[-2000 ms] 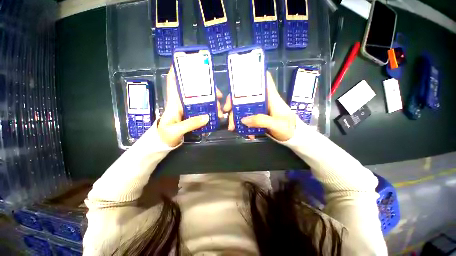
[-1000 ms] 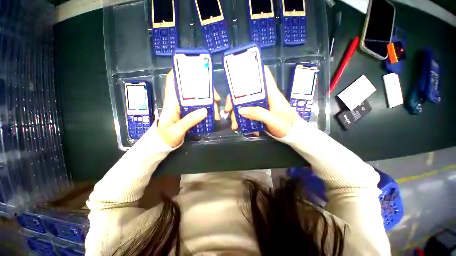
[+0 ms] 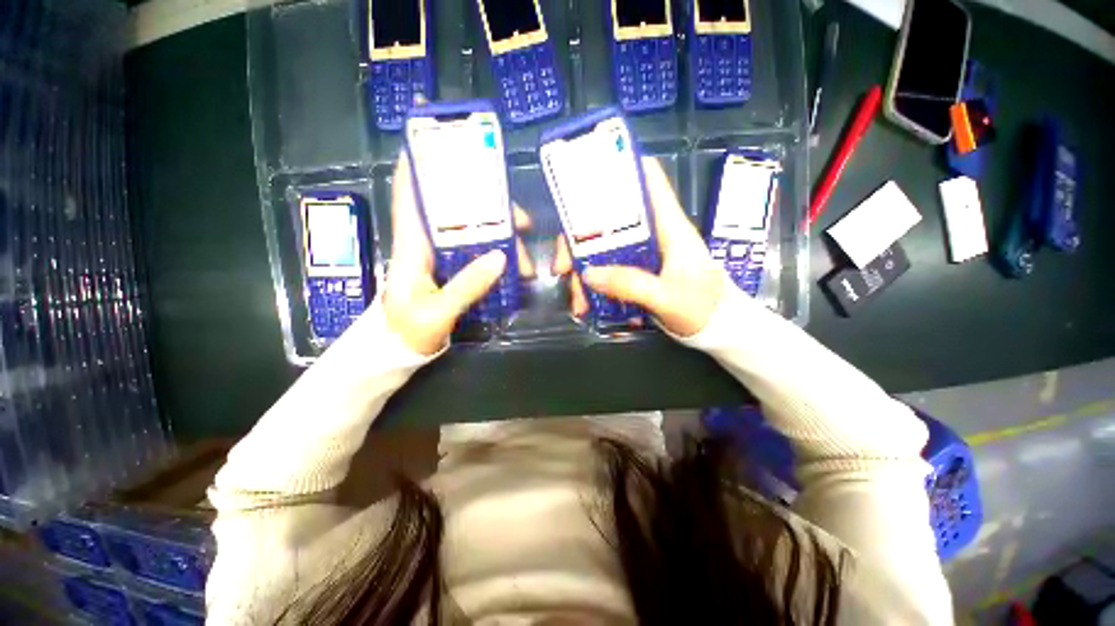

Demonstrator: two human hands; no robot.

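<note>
My left hand (image 3: 422,287) holds a blue keypad phone (image 3: 461,184) with a lit white screen, thumb on its keys. My right hand (image 3: 679,287) holds a second blue keypad phone (image 3: 597,190), also lit white and tilted, thumb on its upper keys. Both phones are above the clear blister tray (image 3: 276,171). In the tray's near row, a phone with a lit screen (image 3: 333,263) lies at the left and another lit phone (image 3: 742,220) at the right. Several phones with dark screens and gold-looking borders, one of them tilted (image 3: 520,59), lie in the far row.
Right of the tray lie a thin dark tool (image 3: 827,76), red pen (image 3: 846,153), smartphone (image 3: 929,67), orange-tipped item (image 3: 962,127), white card (image 3: 873,225), black block (image 3: 866,281), small white block (image 3: 964,219) and blue housings (image 3: 1054,196). Stacked clear trays (image 3: 73,245) stand left. A blue stool (image 3: 954,489) is lower right.
The right-hand phone has tilted, its top leaning left. The left-hand phone has shifted slightly left and up and tilted a little. Both thumbs remain over the keys.
</note>
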